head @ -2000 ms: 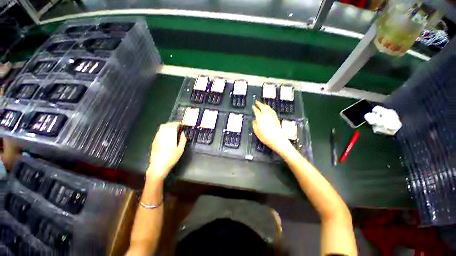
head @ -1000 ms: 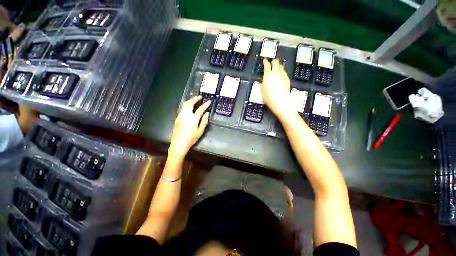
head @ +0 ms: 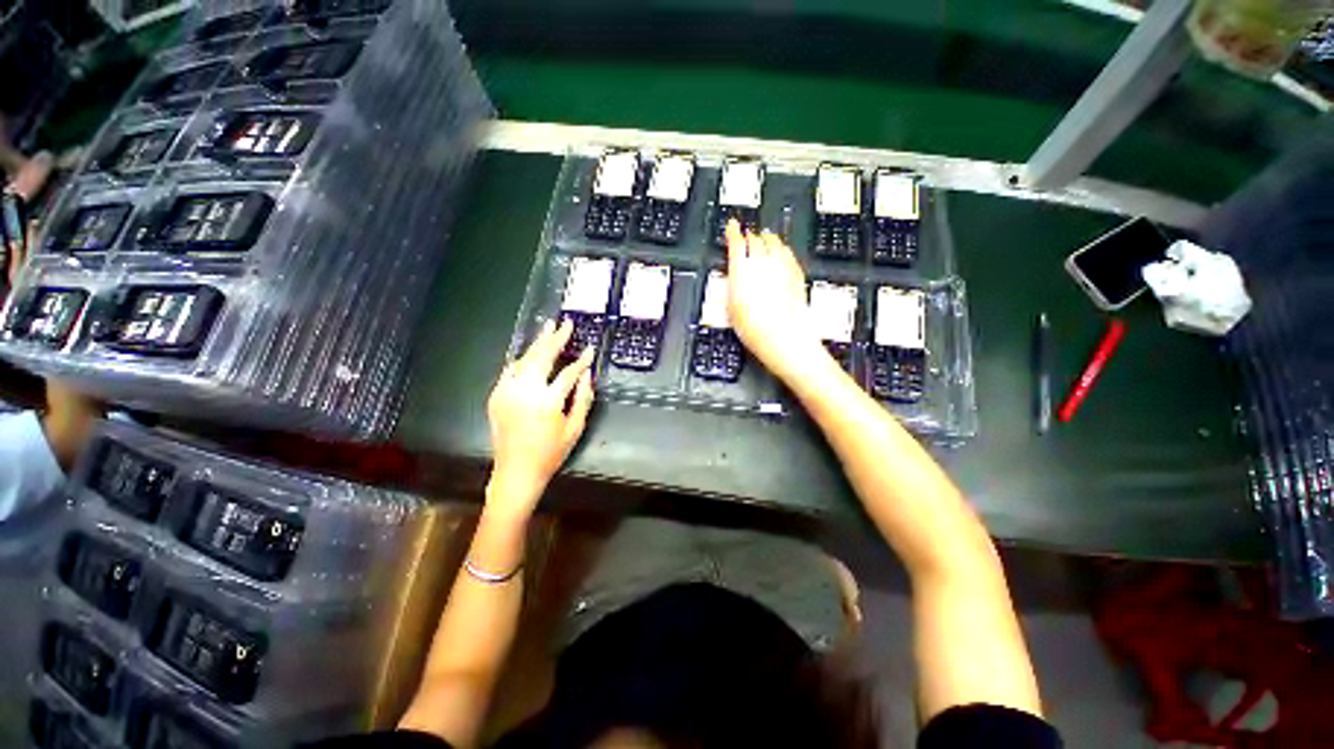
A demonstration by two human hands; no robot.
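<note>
A clear plastic tray (head: 951, 351) on the dark green bench holds two rows of keypad phones with lit whitish screens. My left hand (head: 536, 407) has its fingertips on the keys of the front-left phone (head: 588, 285), which lies in its pocket. My right hand (head: 768, 300) reaches over the tray with its fingertips at the keys of the back-row middle phone (head: 742, 183). It partly covers the front-row middle phone (head: 717, 351) and the one right of it (head: 833, 310). Neither hand lifts a phone.
A tall stack of loaded trays (head: 366, 220) stands left, more loaded trays (head: 220, 571) lower left. Right are a dark pen (head: 1043, 373), red marker (head: 1093, 370), smartphone (head: 1119, 261), white wad (head: 1200, 288) and stacked trays (head: 1295, 395). A metal post rises behind. A person's arm shows far left.
My right hand has moved from the back row's right side to its middle phone. My left hand has moved from the front-left phone's side onto its keys. The camera view has shifted.
</note>
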